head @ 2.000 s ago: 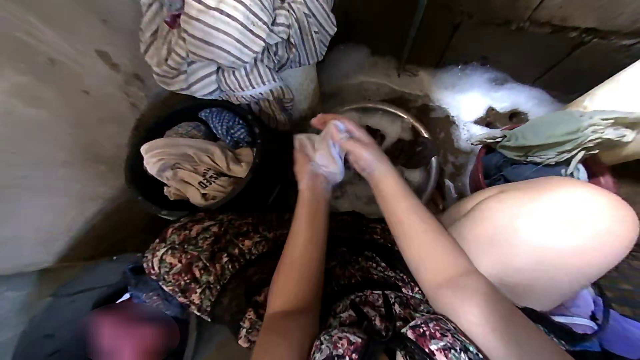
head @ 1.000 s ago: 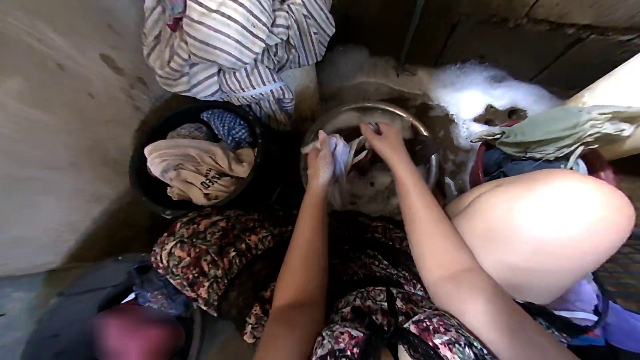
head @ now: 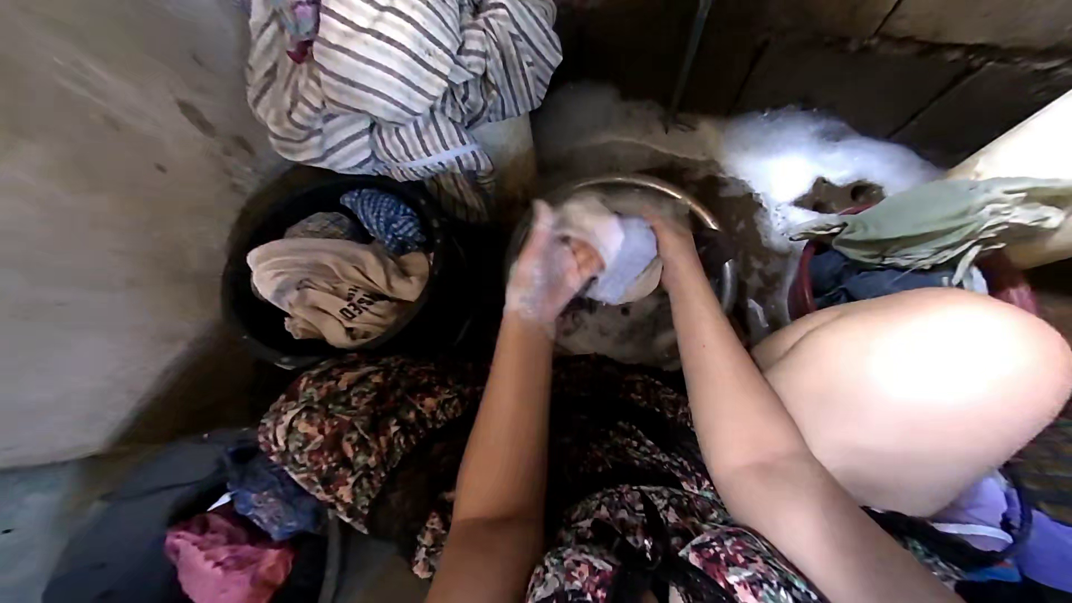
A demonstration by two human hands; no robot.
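Note:
A pale wet cloth, white to light lilac, is stretched between my hands over a round metal basin of cloudy, sudsy water. My left hand, blurred and wet with suds, has its fingers curled at the cloth's left side, thumb raised. On the right side, my right hand grips the cloth; its fingers are partly hidden behind the fabric. Below the cloth, dark fabric shows dimly in the basin.
At left stands a black tub with a beige printed garment. Striped cloth is heaped above it. Foam lies on the wet floor. A red tub with clothes, a green cloth over it, stands right; pink cloth lies lower left.
The hands were pressed together around the cloth two seconds ago, then held it lower and apart over the basin. Now it is spread between them, and the left hand is blurred by motion.

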